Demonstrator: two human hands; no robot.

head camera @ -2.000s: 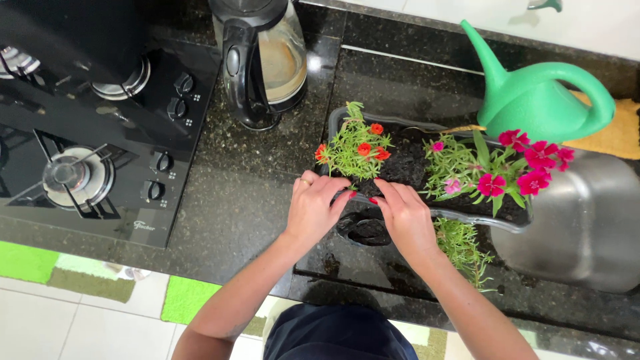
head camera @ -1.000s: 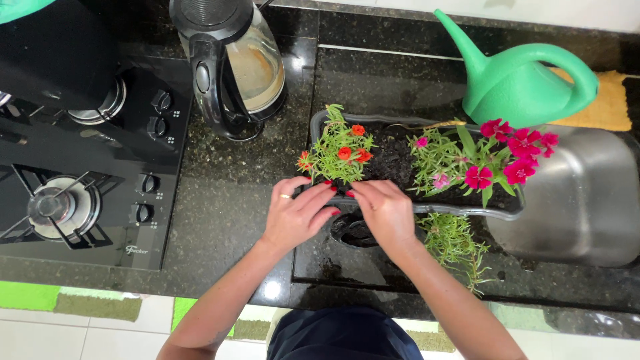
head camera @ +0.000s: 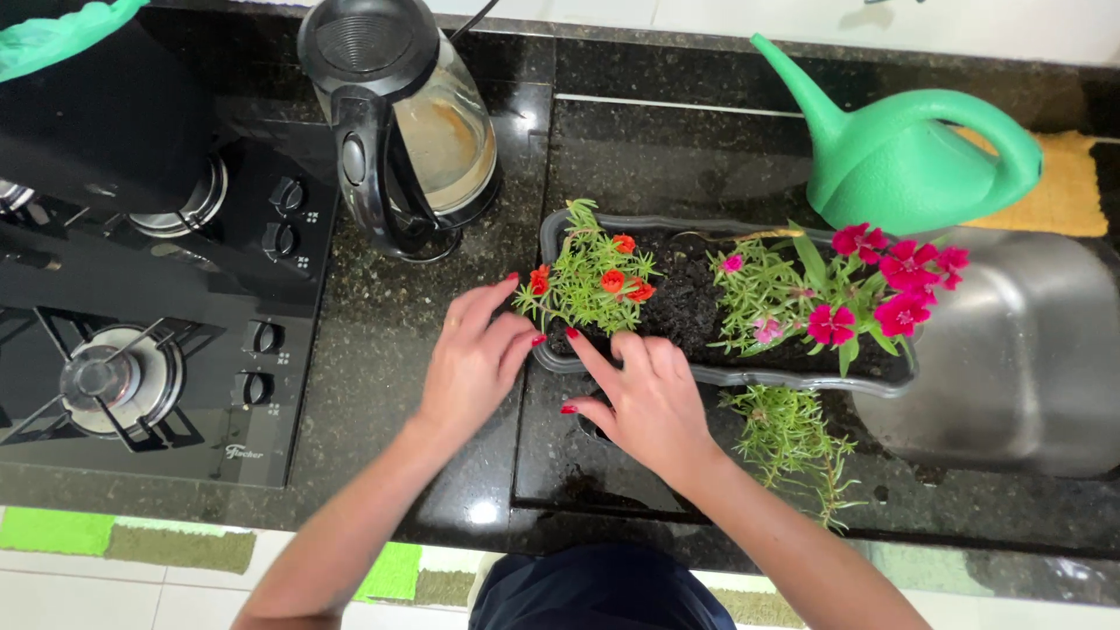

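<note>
A dark rectangular planter [head camera: 779, 378] holds soil [head camera: 687, 293], a small succulent with orange-red flowers [head camera: 591, 284] at its left end and magenta-flowered plants [head camera: 906, 280] toward its right. My left hand [head camera: 472, 363] is at the left end, its fingers apart beside the orange-flowered plant, holding nothing. My right hand [head camera: 647, 402] reaches over the front rim with the index fingertip at the soil below that plant; its thumb is spread away and nothing is in it. Partly behind this hand, a small black pot [head camera: 593, 427] shows on the counter. A loose green plant [head camera: 787, 442] lies in front of the planter.
A green watering can [head camera: 910, 171] stands behind the planter, near a yellow cloth [head camera: 1063, 188]. The steel sink [head camera: 1024, 350] is at the right. To the left are a glass electric kettle [head camera: 407, 131] and a black gas hob [head camera: 254, 437] on the dark stone counter [head camera: 376, 350].
My hands were close together at the front of the orange-flowered plant. Now they are farther apart, with my left hand's fingers opened at the planter's left end and my right thumb spread.
</note>
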